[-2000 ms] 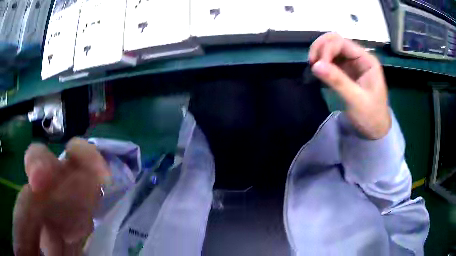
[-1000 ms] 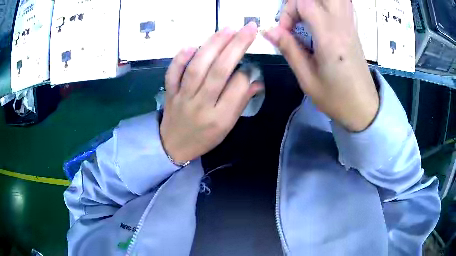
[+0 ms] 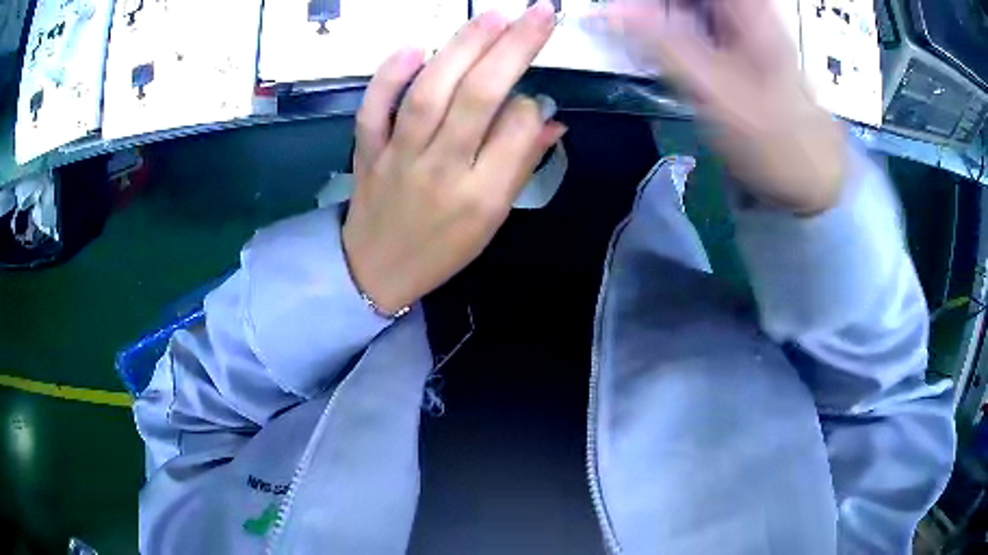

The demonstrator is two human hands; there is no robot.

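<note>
Several white retail boxes [image 3: 374, 41] with small dark product pictures lie side by side along the bench edge at the top. My left hand [image 3: 439, 173] is at the centre, back up, its fingertips at the front edge of the boxes. A white curling label strip [image 3: 542, 182] shows under its thumb and index finger, partly hidden by the hand. My right hand [image 3: 748, 98] is blurred over the boxes right of centre; its fingertips are unclear, and I cannot tell if it holds a sticker.
The scale [image 3: 940, 95] stands at the right end of the row. A black bin with white scraps [image 3: 38, 211] is under the bench at the left. A blue bin [image 3: 163, 345] is on the floor beside my left sleeve. The green bench edge [image 3: 206, 121] runs below the boxes.
My left hand has come up from the lower left to the boxes, now with the strip. Since one second ago my right hand has moved slightly up and right, away from the left fingertips.
</note>
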